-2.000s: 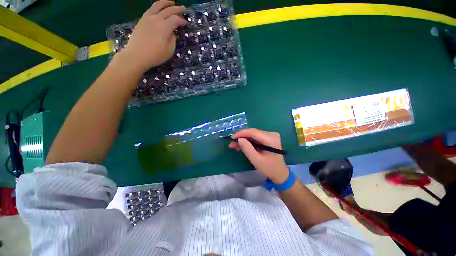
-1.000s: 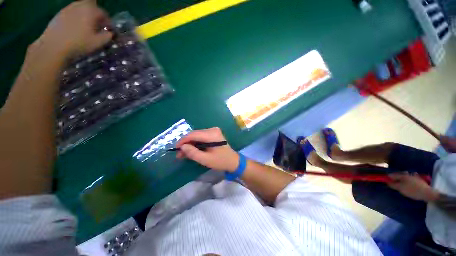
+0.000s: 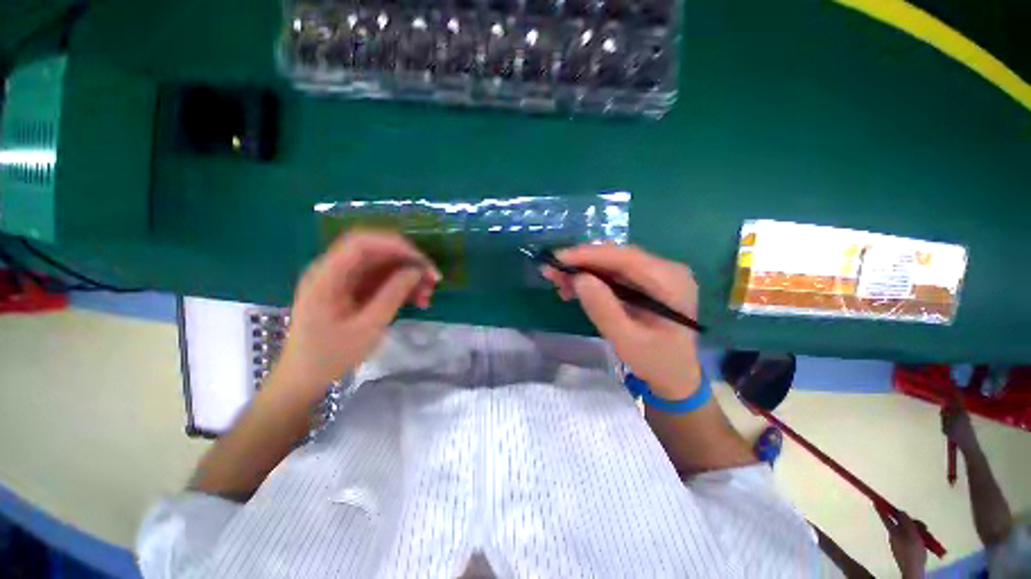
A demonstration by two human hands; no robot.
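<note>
My right hand (image 3: 642, 308), with a blue band on its wrist, holds a slim black tweezers-like tool (image 3: 624, 291). Its tip is over the lower edge of the clear, shiny die-cut sheet (image 3: 543, 215). The sheet's left part is olive-yellow (image 3: 444, 240). My left hand (image 3: 360, 296) is over the lower left of the sheet, thumb and fingers close together; whether a small part is between them cannot be told. The blister tray (image 3: 475, 51) with rows of dark shiny parts lies beyond the sheet, cut off by the top edge.
An orange-and-white strip with a white label (image 3: 850, 274) lies at right. A small black box (image 3: 230, 121) and a green vented box (image 3: 32, 147) are at left. A white, dark-edged tray (image 3: 221, 368) is below the bench edge. Other people's arms show at lower right.
My left hand has moved from the blister tray back to the sheet. My right hand still holds the tool near the sheet. The view has turned back toward the left.
</note>
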